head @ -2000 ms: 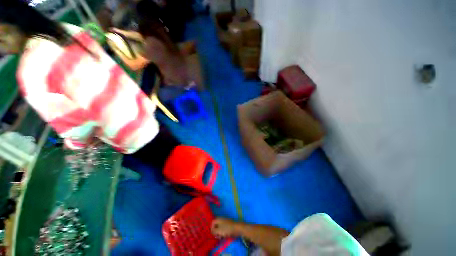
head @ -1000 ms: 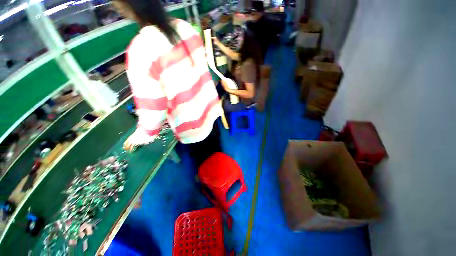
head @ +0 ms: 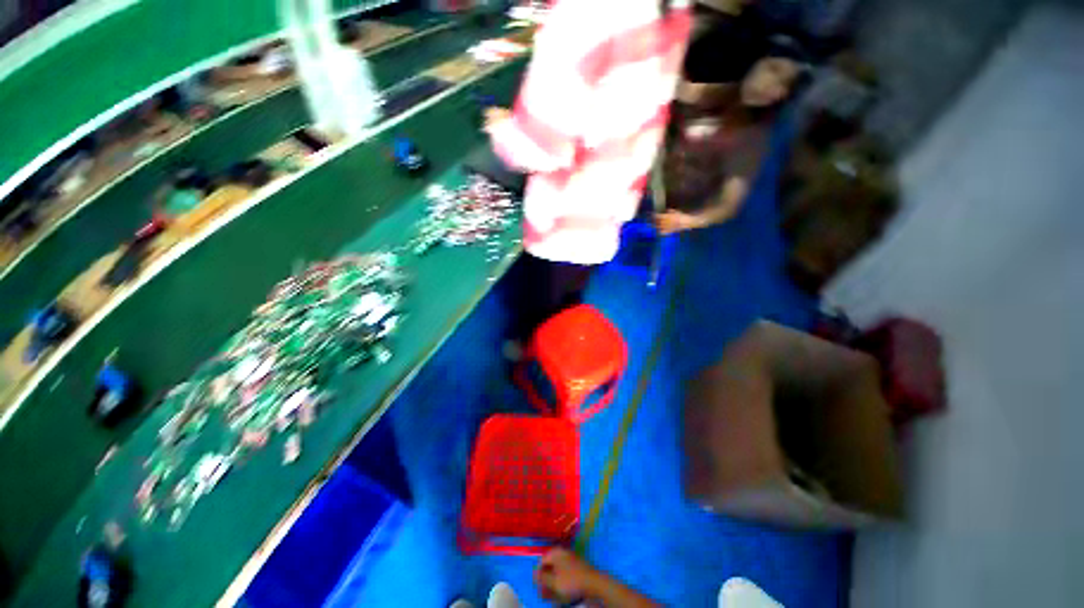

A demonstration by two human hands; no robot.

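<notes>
A red slotted plastic stool (head: 521,481) stands on the blue floor near the bottom middle. My right hand (head: 563,575) is at the bottom edge, blurred, with its fingers curled at the stool's near right corner. I cannot tell whether it grips the stool. My left hand is not in view. A long heap of small green, white and pinkish circuit boards (head: 268,356) lies on the green-topped bench (head: 392,392) at left.
A person in a pink-and-white striped top (head: 594,119) stands at the bench, beyond an orange-red stool (head: 579,354). Another person (head: 713,154) is behind. An open carton (head: 749,439) stands right, beside a red object (head: 909,368) at the wall. A blue bin (head: 339,523) is under the bench.
The view has swung left, showing more bench and boards. My right hand, out of view one second ago, shows again at the bottom. The striped person stands more upright, farther up the picture.
</notes>
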